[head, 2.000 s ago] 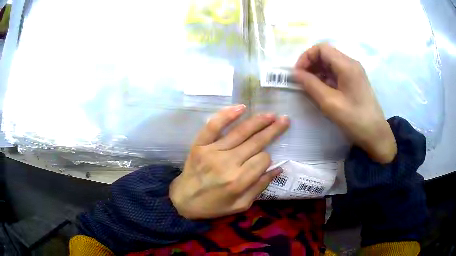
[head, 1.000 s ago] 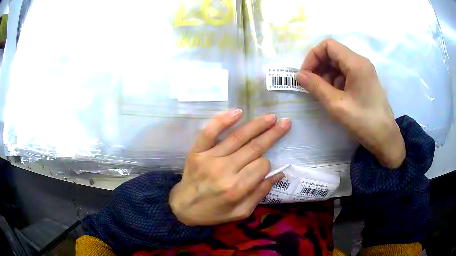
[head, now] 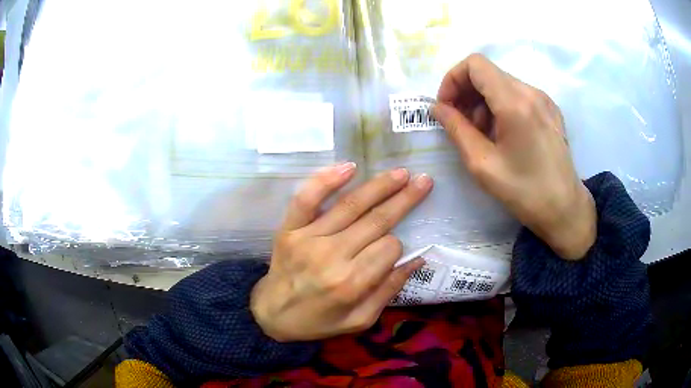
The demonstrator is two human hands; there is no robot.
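Note:
A white barcode sticker lies at or just over the right stack of clear poly bags. My right hand pinches its right end between thumb and forefinger. My left hand rests palm down with fingers spread across the near part of the bags, around the gap between the two stacks. A folded barcode label strip lies at the table's near edge, its left end under or beside my left little finger. I cannot tell if that hand grips it. A blank white label shows on the left bag stack.
Yellow lettering shows on the bags, partly lost in glare. The curved near edge of the white table runs in front of me. Dark floor with grey shapes shows below it at the left.
The view has shifted slightly, moving the bags a little left in the picture. My right hand still pinches the sticker, with small motion only. My left hand has stayed on the bags.

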